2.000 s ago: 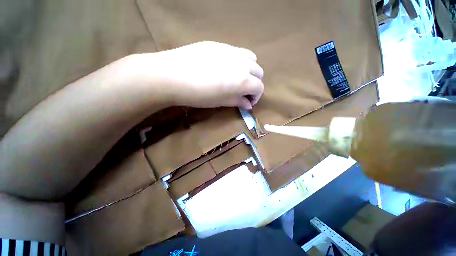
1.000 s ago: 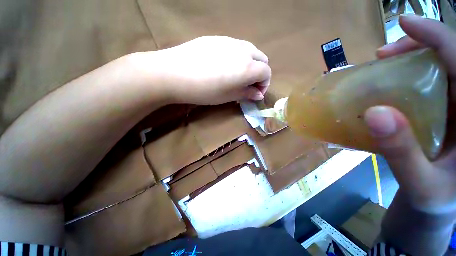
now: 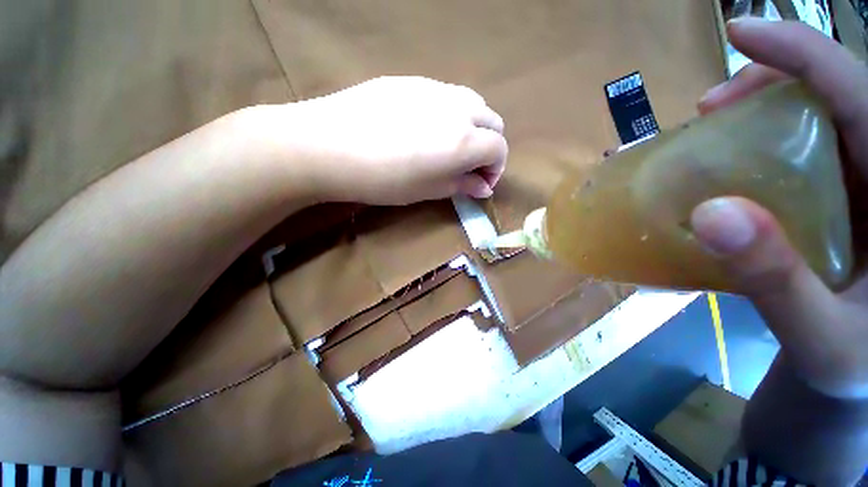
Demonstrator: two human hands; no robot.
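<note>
Brown bag panels (image 3: 571,114) lie in overlapping stepped layers, with notches and small white corner pieces (image 3: 317,346) at their near edges. My left hand (image 3: 428,143) is closed with its fingertips at the top end of a white strip (image 3: 474,223) on a panel corner; its fingertips seem to pinch the edge there, mostly hidden. My right hand (image 3: 761,228) grips a clear squeeze glue bottle (image 3: 666,204) with amber contents, tilted sideways. Its pale nozzle (image 3: 514,240) points left, with the tip at the strip's lower end. A black care label (image 3: 632,107) is partly covered by the bottle.
The white table edge (image 3: 571,350) curves below the panels. A dark floor with a yellow line (image 3: 718,338), a white metal frame (image 3: 628,447) and a brown board or box (image 3: 700,423) lie beyond it. Dark clothing (image 3: 428,463) fills the bottom. Whitish items show at the top right.
My right hand has come into view with the bottle, and the nozzle has moved onto the white strip at the corner. The panel edge was raised a second ago and now lies lower. My left hand has barely moved.
</note>
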